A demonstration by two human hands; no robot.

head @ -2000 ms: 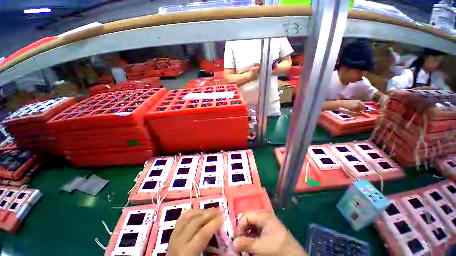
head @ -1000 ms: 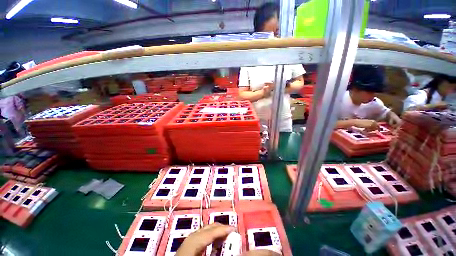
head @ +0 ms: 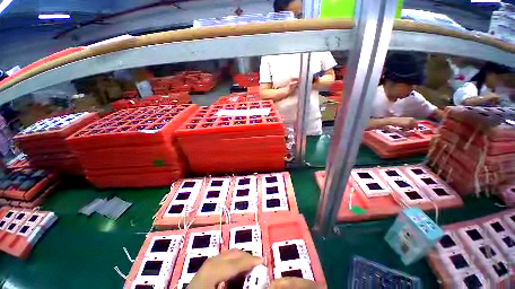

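A salmon-pink foam tray with white device units in columns lies in front of me. The units have dark square screens. My left hand is at the tray's third column, with its fingers on a white unit tilted on its edge. My right hand is mostly cut off by the bottom edge; only a small part shows, and its fingers cannot be made out. A white unit lies face up in the right column, below a bare pocket. White cords hang over the tray's left side.
Another filled foam tray lies behind. A blue parts tray and a pale blue carton are at right. A metal post rises right of centre. Red tray stacks stand at the back. Workers are across the bench.
Two seconds ago both hands were together over a unit at the right columns. Now my right hand is lower, nearly out of view, and the unit in the right column is uncovered. The view has shifted.
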